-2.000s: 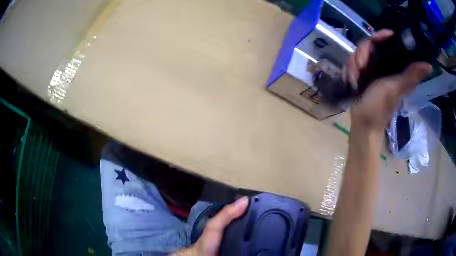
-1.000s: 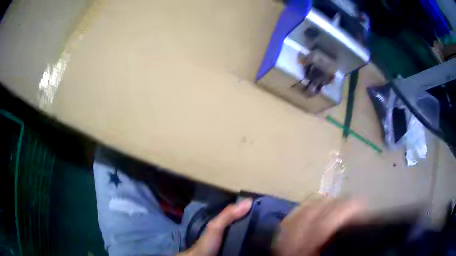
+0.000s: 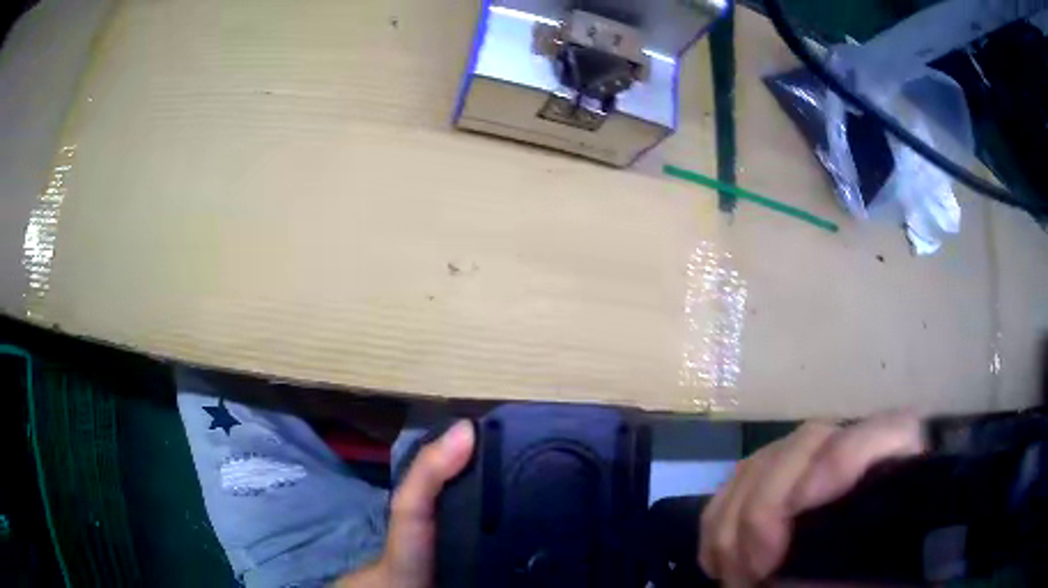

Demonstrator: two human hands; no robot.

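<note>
A black base housing (image 3: 563,482) with a round raised centre is held over the lap at the bench's front edge. My left hand (image 3: 420,511) grips its left side, thumb on top. My right hand (image 3: 793,494) is closed around the thick black electric screwdriver (image 3: 919,517), just right of the housing. The screwdriver's front end points left toward the housing; its bit and any screw cannot be made out. The rest of the unit below the housing is cut off by the picture's edge.
The silver-white screw feeder (image 3: 563,132) with blue-violet edges stands on the tan bench (image 3: 287,230). A green strip (image 3: 753,199) lies right of it. A clear plastic bag (image 3: 845,149) and white crumpled wrap (image 3: 929,213) lie farther right. The black cord (image 3: 879,115) crosses above them.
My right hand has brought the screwdriver from the feeder down to the housing, then slightly right of it. My left hand keeps its hold. The camera view has turned and shifted.
</note>
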